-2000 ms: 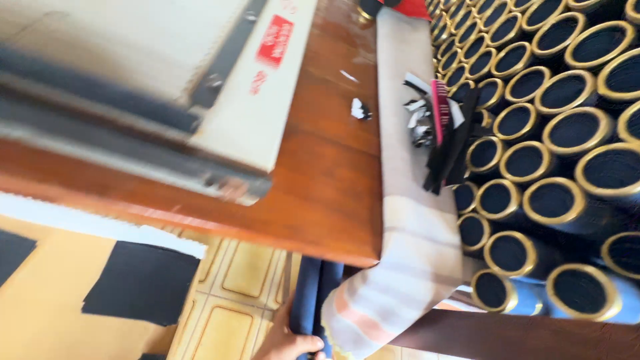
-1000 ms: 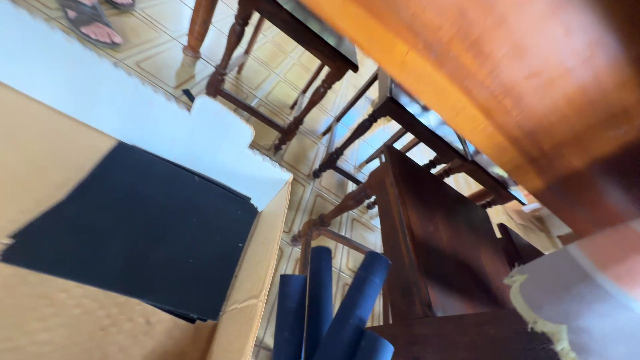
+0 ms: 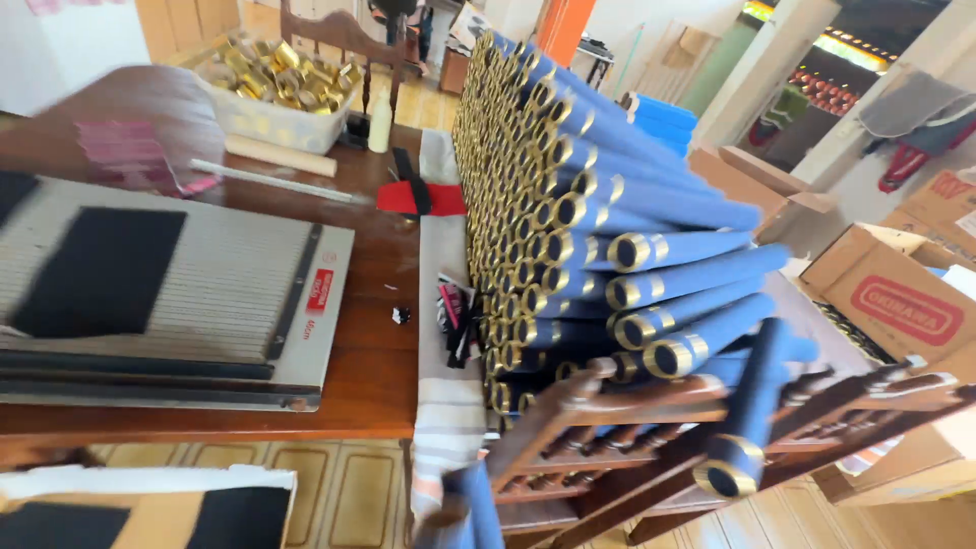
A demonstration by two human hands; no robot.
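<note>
Neither my left hand nor my right hand is in view. A large stack of blue tubes with gold-coloured end rings (image 3: 610,198) lies right of the table. One blue tube (image 3: 751,412) tilts down over the wooden chair backs (image 3: 648,404), its gold-ringed end lowest. At the bottom edge, blurred blue tubes (image 3: 476,503) stand by the hanging striped cloth (image 3: 450,412). On the wooden table, a guillotine paper cutter (image 3: 335,282) carries a black sheet (image 3: 103,271). A plastic tub (image 3: 274,122) holds gold-coloured rings (image 3: 286,69); a pale bottle (image 3: 380,122) stands beside it.
An open cardboard box (image 3: 160,518) with black sheets is below the table's front edge. Black strips (image 3: 457,320) and a red piece (image 3: 442,200) lie on the cloth. A blurred translucent thing with pink marking (image 3: 145,130) is behind the cutter. Cardboard boxes (image 3: 907,305) stand right.
The view has swung widely, back up over the table and stack. A hand at dark blue tubes below the table edge, seen two seconds ago, is no longer in view.
</note>
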